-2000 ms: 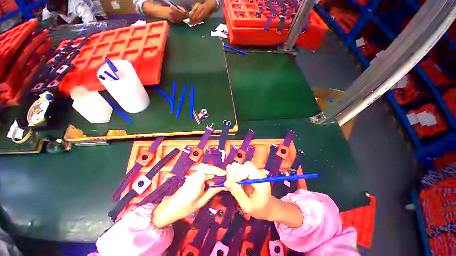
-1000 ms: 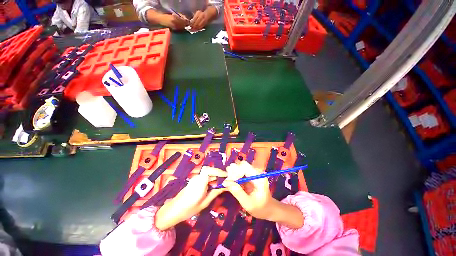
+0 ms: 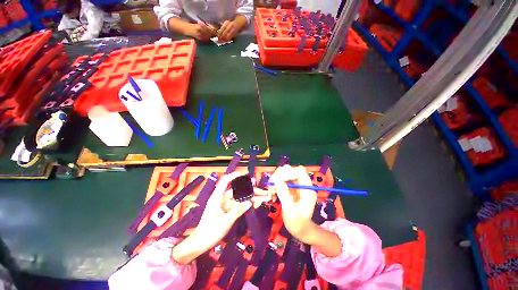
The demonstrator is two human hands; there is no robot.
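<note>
My left hand [image 3: 218, 207] holds a wristwatch [image 3: 242, 188] by its edges, its dark square face turned up toward me. My right hand [image 3: 296, 201] holds a slim blue stick [image 3: 335, 190], which points out to the right; its inner tip is beside the watch, and I cannot tell if it touches. Below both hands lies an orange-red watch tray [image 3: 190, 180] with several dark-strapped watches in slanted rows. One watch with a pale case [image 3: 161, 214] lies at the tray's left.
A white cup [image 3: 152, 113] with blue sticks stands beyond the tray, beside a squat white bottle [image 3: 111, 129]. Loose blue sticks [image 3: 208, 124] lie on the green mat. An empty red tray [image 3: 159, 65] and stacked trays [image 3: 287, 51] are farther back. Another person's hands [image 3: 218, 29] work opposite.
My hands have moved apart slightly. The watch face now shows in my left hand, and the blue stick has shifted right and tilts down to the right. The view has tipped up a little.
</note>
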